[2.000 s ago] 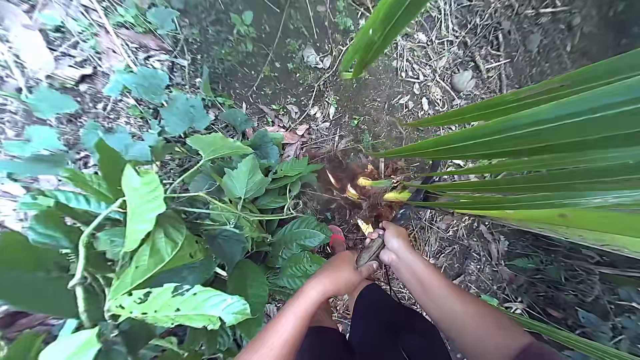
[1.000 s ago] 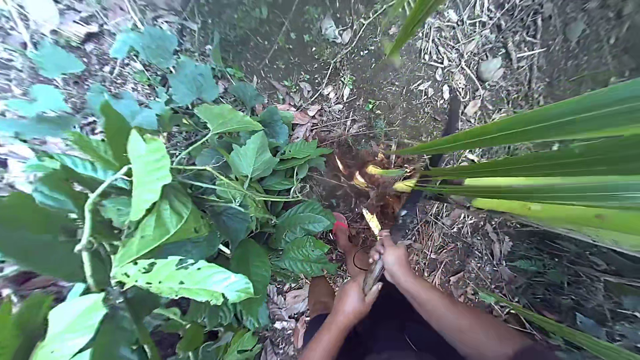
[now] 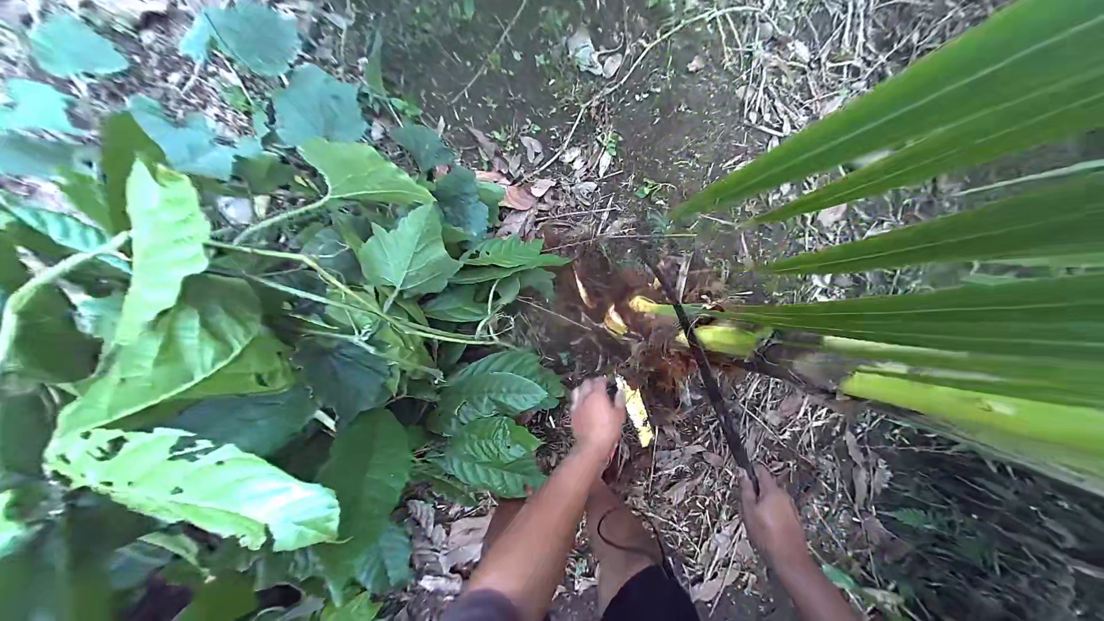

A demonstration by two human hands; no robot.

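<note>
In my right hand (image 3: 770, 509), at the lower right, is the handle end of a long dark blade (image 3: 709, 379), probably a machete, which slants up and left across a yellow-green cut stalk (image 3: 720, 339). My left hand (image 3: 597, 414) is curled beside a yellow-white cut piece (image 3: 636, 411); something small and dark shows at its fingers, and I cannot tell whether it grips anything. Reddish-brown fibre (image 3: 671, 366) and pale cut stubs (image 3: 615, 320) lie around the stalk's base, just above my hands.
Broad-leaved vines (image 3: 405, 254) fill the left side. Long palm fronds (image 3: 949, 241) reach in from the right, with a thick green stalk (image 3: 966, 410) below them. Dry leaves and twigs cover the ground (image 3: 690, 483). My bare leg (image 3: 621, 535) is just below my left hand.
My hands were together on the handle; now they are apart. The left has moved toward the cut pieces, while the right keeps the blade, which now slants up and left.
</note>
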